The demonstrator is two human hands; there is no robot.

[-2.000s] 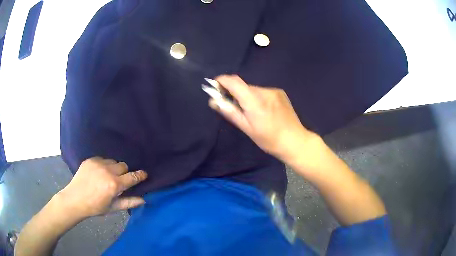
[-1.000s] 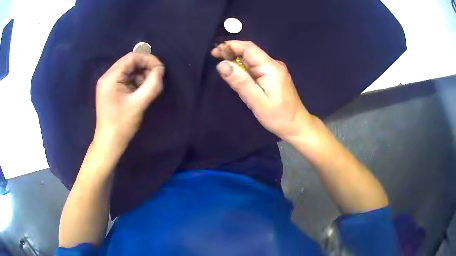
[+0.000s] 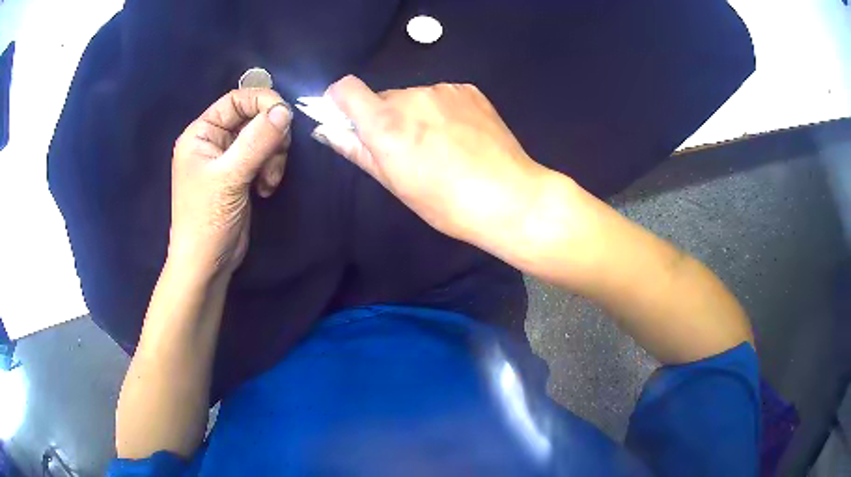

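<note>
A very dark jacket (image 3: 317, 214) covers most of the view, with a metallic round button (image 3: 255, 78) at left and a bright, glaring button (image 3: 425, 29) at upper centre. My left hand (image 3: 229, 154) is just below the left button, thumb and index fingertips pinched together; anything as fine as a thread between them cannot be made out. My right hand (image 3: 439, 154) is closed around thread snips (image 3: 322, 115). Their pale blades show spread apart, pointing left, close to my left fingertips. The snips' body is mostly hidden by my fingers.
The white table (image 3: 802, 79) shows at both sides of the jacket, and its front edge runs below. A dark flat object is cut off at the upper left edge. The grey floor (image 3: 597, 307) shows at lower right. The jacket's lower part hangs over the table edge against my blue clothing.
My left hand rose from the jacket's lower left to the left button and is now pinched. My right hand moved left, bringing the snips beside it. The jacket shifted slightly left and up.
</note>
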